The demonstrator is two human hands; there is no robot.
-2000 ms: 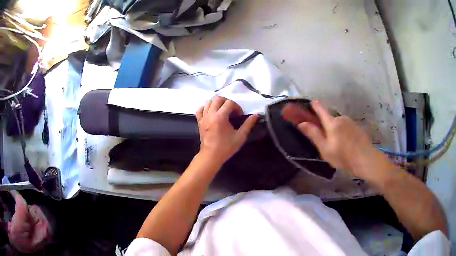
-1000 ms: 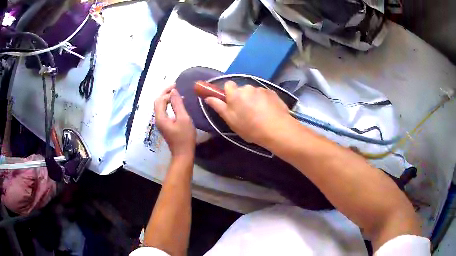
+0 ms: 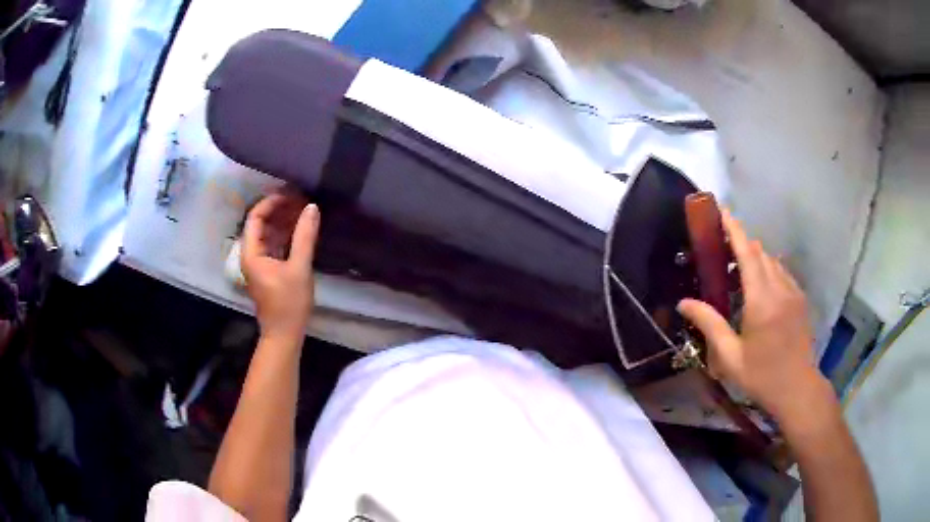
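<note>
The steam iron (image 3: pixel 653 260), dark with a pale rim and reddish-brown handle, is at the right end of the sleeve board. My right hand (image 3: pixel 760 316) is at its handle, fingers behind it and thumb in front. The grey-and-white garment (image 3: pixel 479 204) lies over the board, its white part along the far side and trailing behind. The board's rounded purple-grey end (image 3: pixel 275 102) is bare. My left hand (image 3: pixel 280 255) is at the near side below that end, thumb and fingers apart; whether it touches cloth is unclear.
A blue support bar (image 3: pixel 408 31) runs behind the board. The pale stained table (image 3: pixel 775 133) extends behind and right. Pale cloth (image 3: pixel 97 133) hangs at the left, with another iron (image 3: pixel 36 229) at the left edge. A hose (image 3: pixel 887 352) is at the right edge.
The iron has moved with my right hand from the board's rounded left end to its right end. My left hand has dropped to the near side. The view has shifted.
</note>
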